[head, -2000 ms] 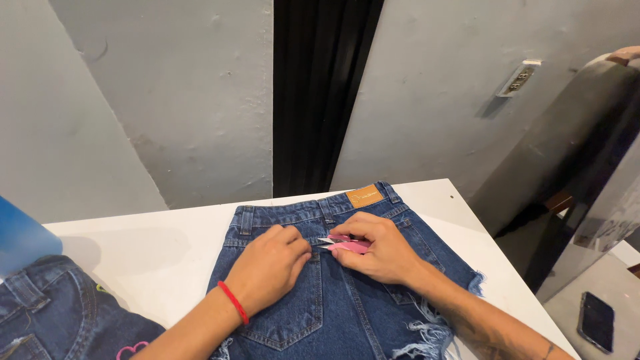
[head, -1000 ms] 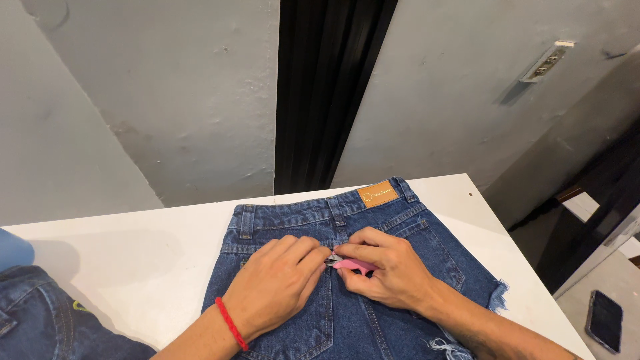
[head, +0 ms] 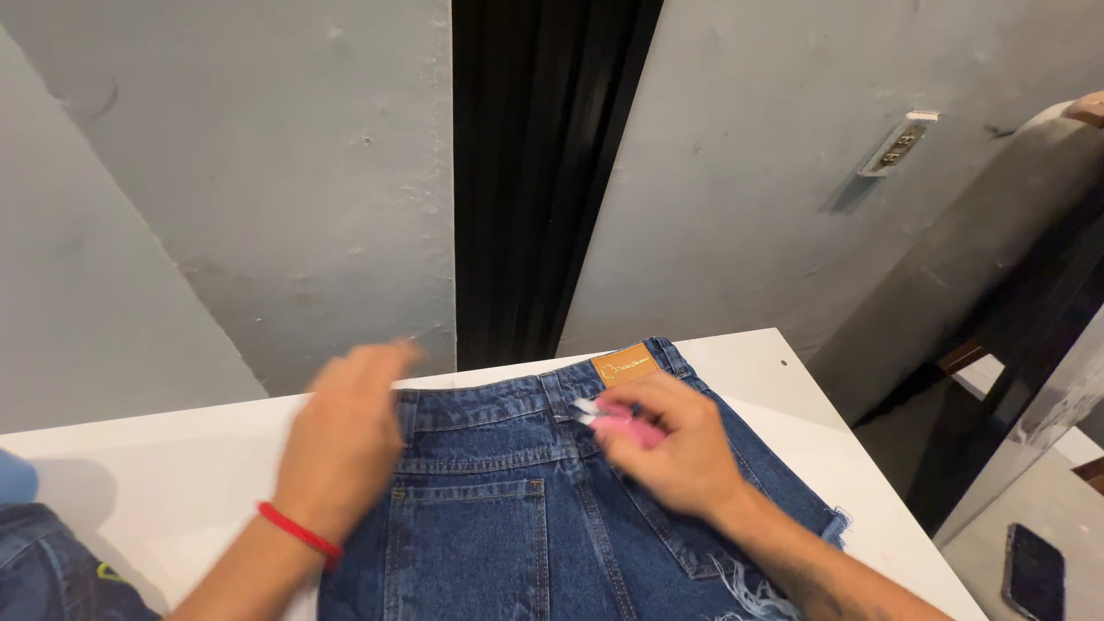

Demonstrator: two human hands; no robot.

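Blue denim shorts (head: 470,526) with frayed hems lie back side up on a white table. A brown patch (head: 625,366) is sewn to their waistband. My right hand (head: 677,435) holds small pink thread snips (head: 625,423), their blades apart near the belt loop at the middle of the waistband. My left hand (head: 345,431), blurred and wearing a red cord bracelet, is raised over the left edge of the shorts, with nothing seen in it; its fingers are too blurred to read.
Another dark denim garment (head: 52,561) lies at the lower left beside a light blue object (head: 15,477). Behind the white table (head: 216,423) stands a grey wall with a black strip and a small fixture (head: 900,144). A phone (head: 1033,573) lies on a lower surface at the right.
My left hand has left the middle of the shorts and moved left, off the fabric. My right hand, still holding the pink snips, is nearer the waistband.
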